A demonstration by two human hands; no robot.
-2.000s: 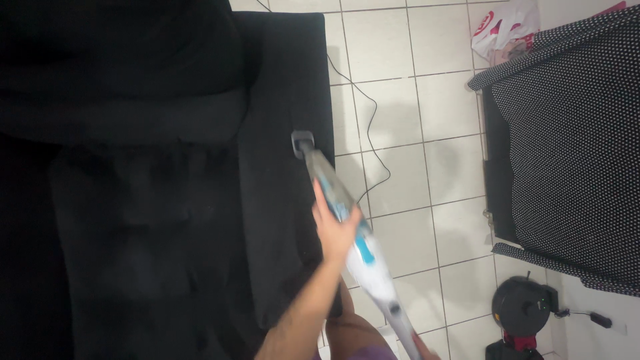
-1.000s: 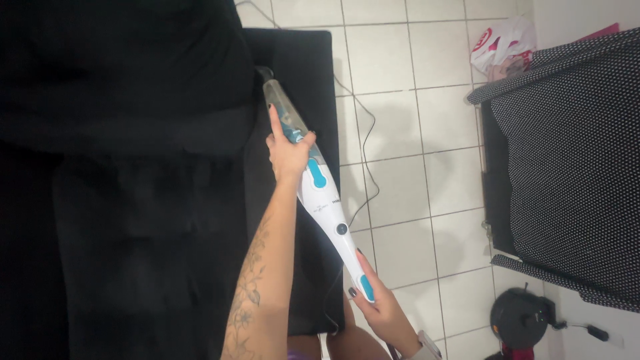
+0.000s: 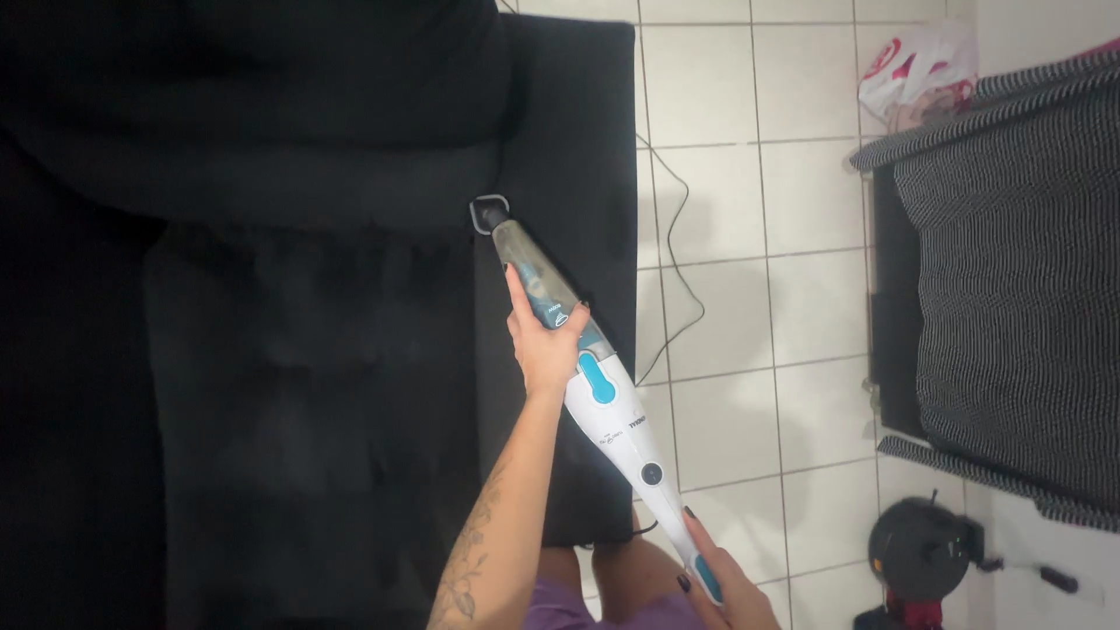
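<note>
A white and blue handheld vacuum cleaner point(image 3: 621, 420) lies slantwise across the view, its dust container toward the upper left. My left hand point(image 3: 544, 337) grips it around the clear dust container, index finger stretched along the side. Lower down, my right hand point(image 3: 722, 582) holds the handle end, beside the blue grip. The small grey-rimmed nozzle point(image 3: 489, 214) rests against the black fabric sofa point(image 3: 560, 114), at the edge between the armrest and the seat part.
A thin black power cord point(image 3: 687, 188) winds over the white tiled floor point(image 3: 717, 332). To the right are furniture under a black-and-white patterned cloth point(image 3: 1015, 289), a plastic bag point(image 3: 923, 70) and a round black appliance point(image 3: 919, 547). My legs are at the bottom.
From one second ago, the vacuum cleaner and both hands have moved lower in view. The nozzle, mostly hidden at the sofa's fold then, now shows fully.
</note>
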